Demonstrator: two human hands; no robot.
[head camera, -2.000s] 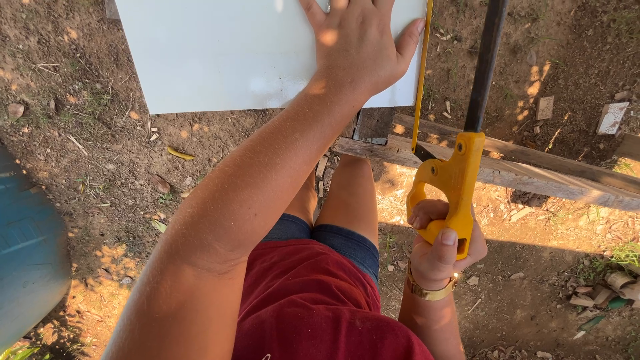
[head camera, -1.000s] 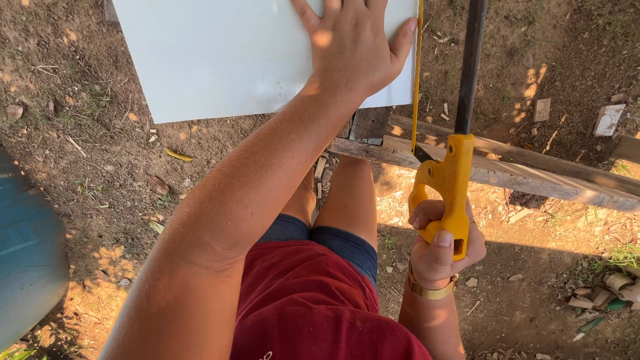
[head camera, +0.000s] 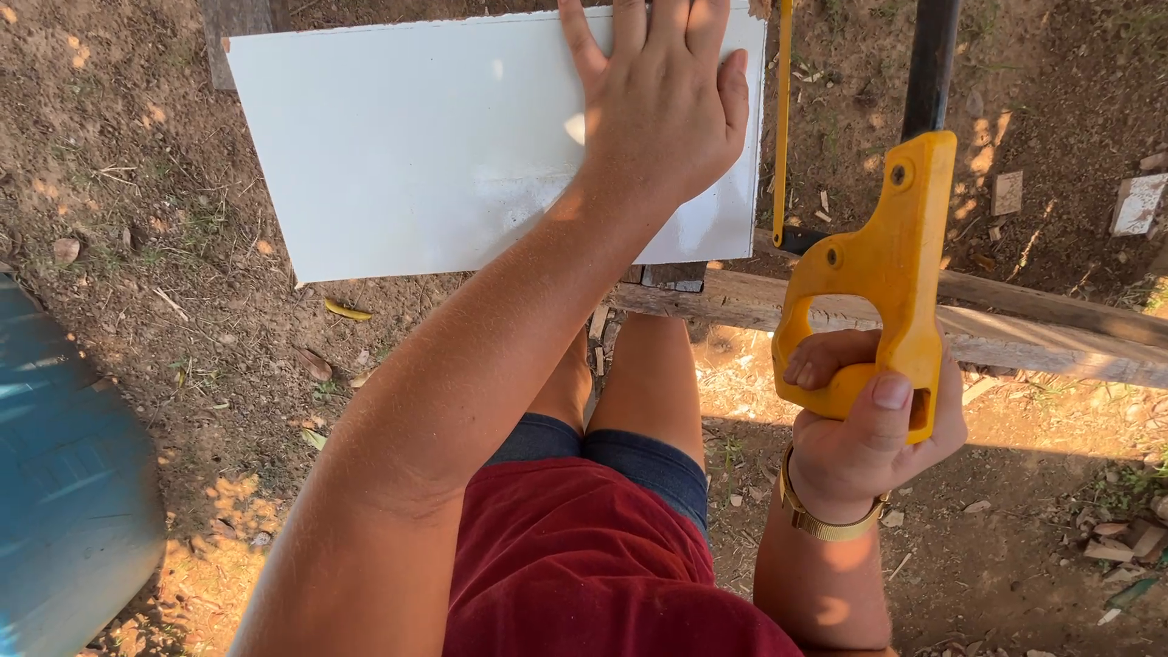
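Observation:
Flat on the white panel (head camera: 392, 155), near its right end, lies my left hand (head camera: 671, 109), fingers spread and pointing up the view. My right hand (head camera: 862, 415) grips the yellow handle of a hacksaw (head camera: 912, 219), whose black frame tube runs out of the top of the view. The saw's yellow blade (head camera: 782, 119) stands along the panel's right edge; from this angle I cannot tell whether it touches. Rough, slightly ragged edges show at the panel's top and right. The far end of the saw is out of view.
Beneath the panel's right part, a wooden beam (head camera: 1031, 319) extends to the right. Another board (head camera: 239, 27) shows behind the panel's top left corner. A blue rounded object (head camera: 73, 474) is at the left. Wood offcuts (head camera: 1006, 193) lie on the dirt ground.
The panel's top edge shows now, and it was cut off by the view before. My left hand stays flat on the panel and my right hand keeps its grip on the saw.

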